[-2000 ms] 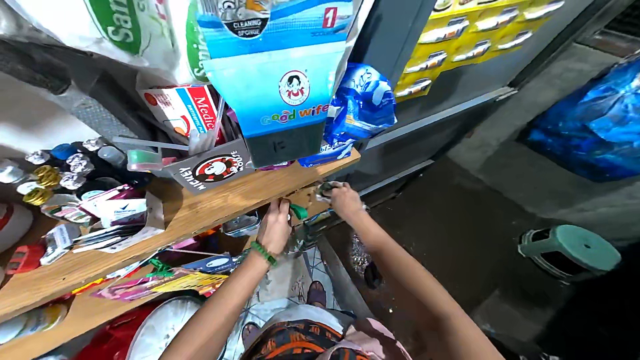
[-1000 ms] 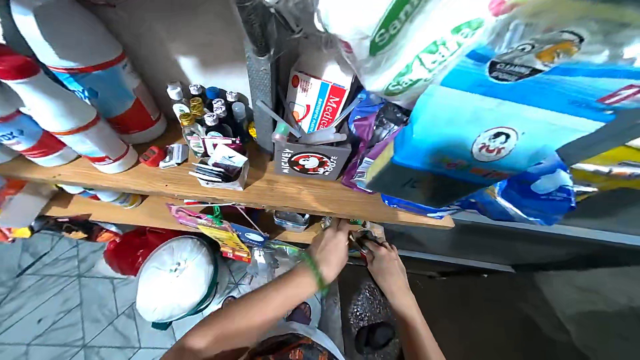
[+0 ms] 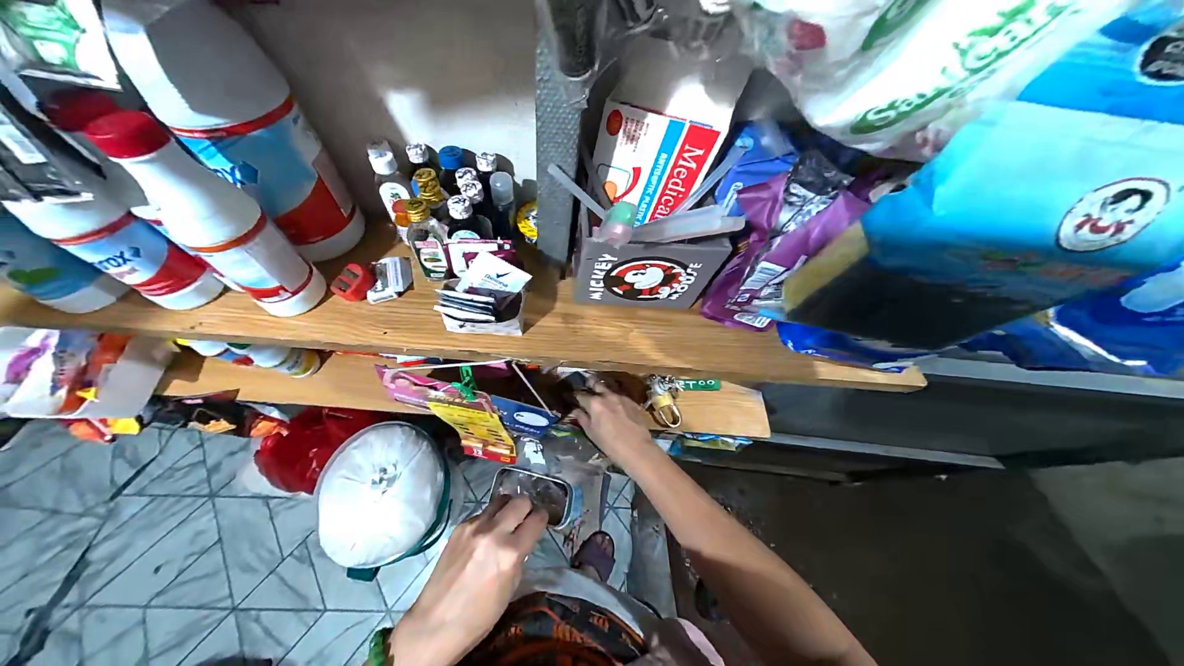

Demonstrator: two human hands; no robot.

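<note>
My left hand is at the rim of a small rectangular container below the lower shelf, its fingertips touching or gripping the near edge. Above and to the right, my right hand reaches onto the lower wooden shelf, where its fingertips meet something dark that is mostly hidden. Beside that hand, to its right, lie a brass padlock with keys and a green tag. Left of it, pink and yellow hanging packages stick out over the shelf's edge.
The upper wooden shelf holds white bottles, small capped bottles, a box of sachets and a dark Mickey Mouse box. Blue packages hang at the right. A white-covered round container stands on the tiled floor.
My left hand has moved away from my right hand and down to the small container. The two hands were close together at the shelf's edge before. The view has swung left.
</note>
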